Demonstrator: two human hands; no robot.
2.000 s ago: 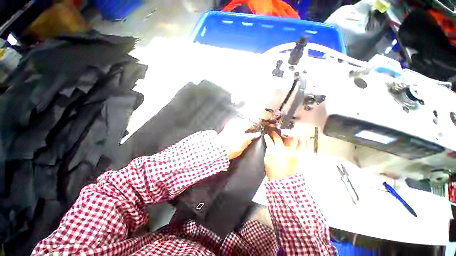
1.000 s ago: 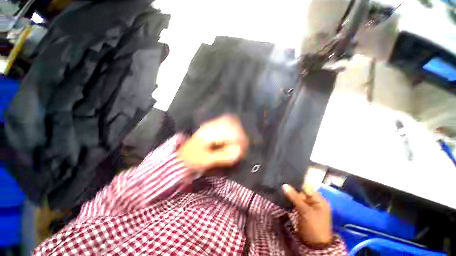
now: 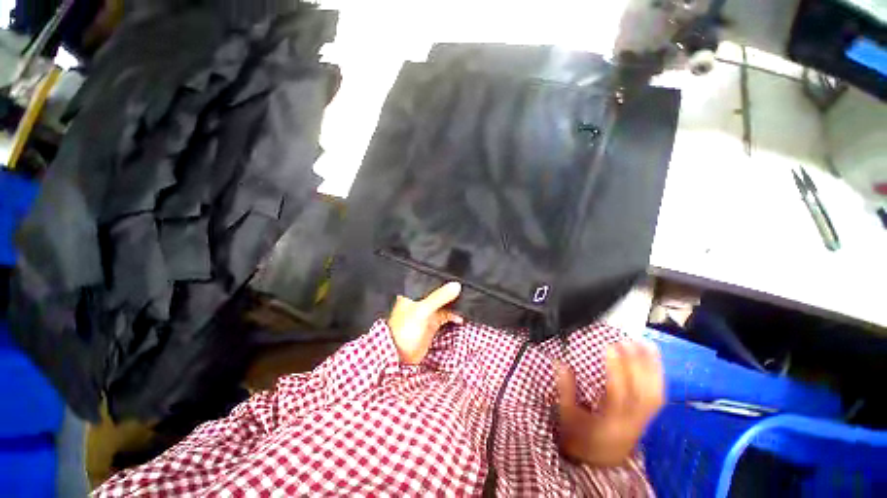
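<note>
A black fabric panel [image 3: 477, 165] lies flat on the white table, its near edge hanging towards my lap. A dark zipper strip [image 3: 467, 277] runs across its near part, with a small pale outlined mark near the right end. A ridge line runs up the panel's right side. My left hand [image 3: 421, 319] is at the panel's near edge, thumb on top, fingers partly hidden. My right hand [image 3: 615, 399] is off the panel at the lower right, blurred, fingers apart and empty. The panel's far end lies by the machine's needle area [image 3: 671, 44], which is cut off and blurred.
A large heap of black cut pieces [image 3: 185, 195] is at the left. Silver snips [image 3: 815, 207] and a thin dark rod [image 3: 746, 102] lie right of the panel. The control panel [image 3: 846, 44] is at the upper right. Blue crates [image 3: 812, 457] stand below the table edge.
The panel came out from under my hands at the needle and now lies spread flat. My left hand moved down to its near edge. My right hand left the needle area and came off the panel.
</note>
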